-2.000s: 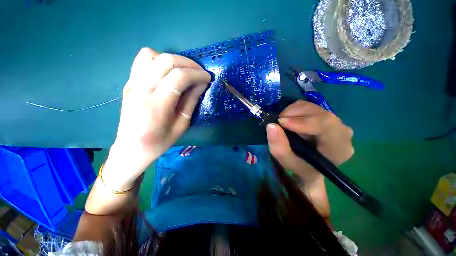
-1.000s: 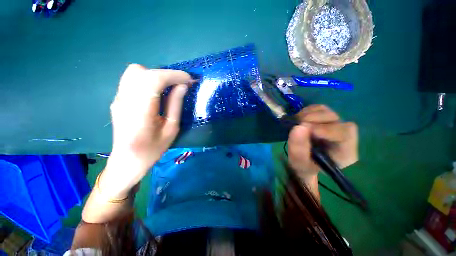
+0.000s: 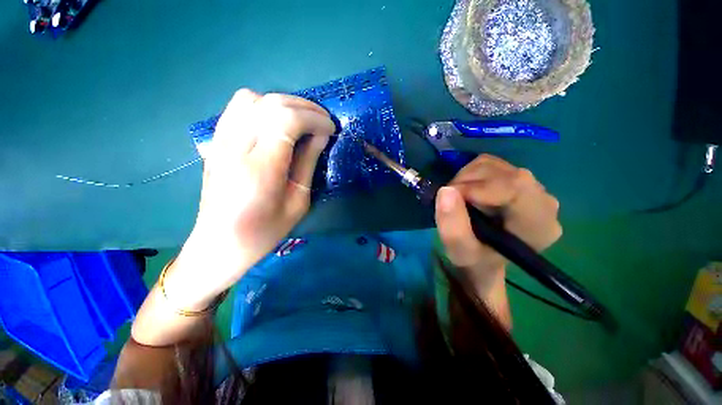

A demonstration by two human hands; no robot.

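Note:
A blue circuit board panel [image 3: 368,119] with rows of silver joints lies on the dark green mat. My left hand [image 3: 265,154] covers its left part, with fingertips pinched over the panel. A thin solder wire [image 3: 162,173] trails left from behind this hand; its end at the fingertips is hidden. My right hand [image 3: 503,206] holds a soldering iron [image 3: 522,255] like a pen. The iron's tip points up and left over the middle of the panel; whether it touches a joint is too small to tell. Blue-handled cutters [image 3: 499,129] lie just right of the panel.
A round, rough-rimmed pot [image 3: 584,59] with silver-grey bits stands at the upper right. A black box [image 3: 697,71] with a cable plug is at the far right. A populated board [image 3: 55,16] shows at the upper left. Blue bins [image 3: 59,304] sit below the bench edge at left.
One second ago the iron was blurred near the cutters; now its tip is over the panel's middle. My left hand has moved slightly right over the panel. The scene has shifted slightly left.

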